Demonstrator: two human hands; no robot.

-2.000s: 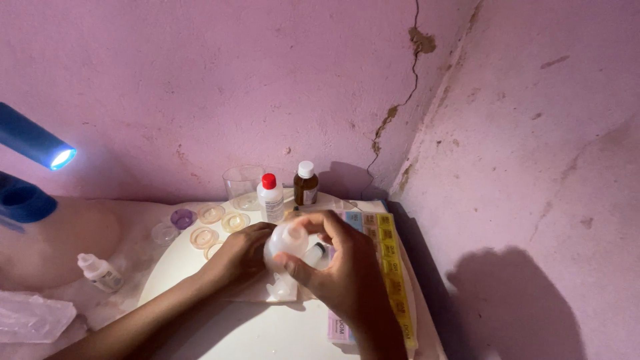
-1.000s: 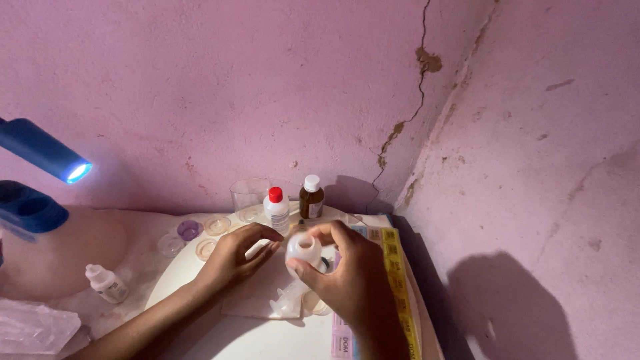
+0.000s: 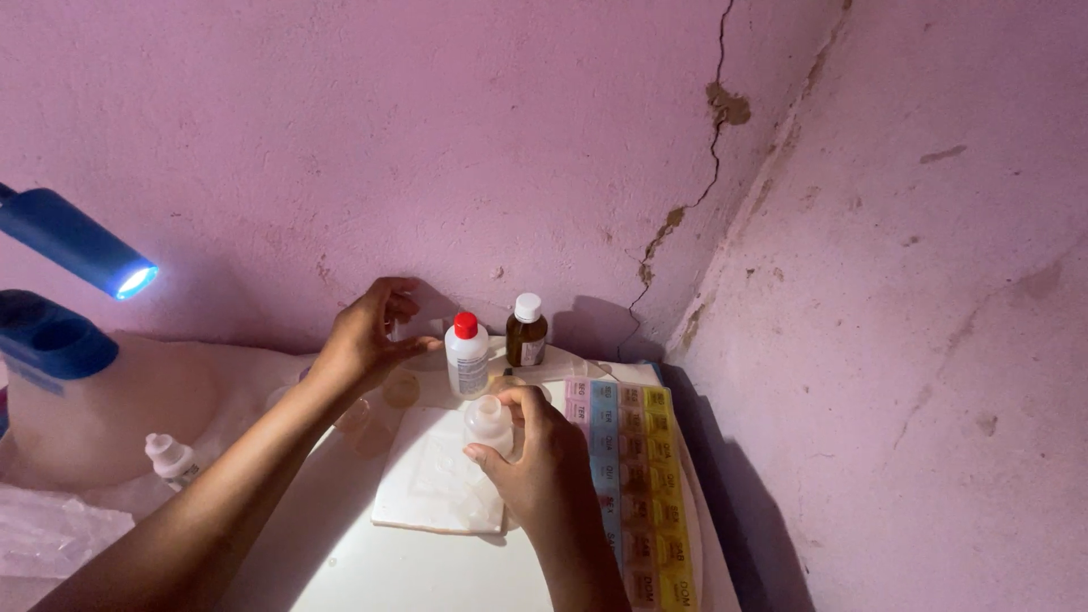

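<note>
My right hand [image 3: 535, 442] holds a small translucent plastic bottle [image 3: 487, 425] by its sides; its mouth is uncovered and faces up. Below the bottle lies a white tile [image 3: 416, 484], with a clear object on it that is hard to make out. My left hand [image 3: 374, 331] is at the back of the table, its fingers around the rim area of a clear cup [image 3: 416, 336], which it partly hides. Just right of that hand stands a white bottle with a red cap [image 3: 467, 357]. A brown bottle with a white cap [image 3: 527, 331] stands beside it.
A multicoloured pill organizer [image 3: 637, 493] lies along the table's right side. Small round dishes [image 3: 401, 388] sit behind my left forearm. At the left are a dropper bottle [image 3: 172, 461], clear plastic packaging [image 3: 59, 527] and a lit blue lamp [image 3: 85, 242]. The cracked wall rises behind.
My left hand has moved from beside the small bottle to the clear cup at the back. My right hand still holds the bottle, now upright above the tile.
</note>
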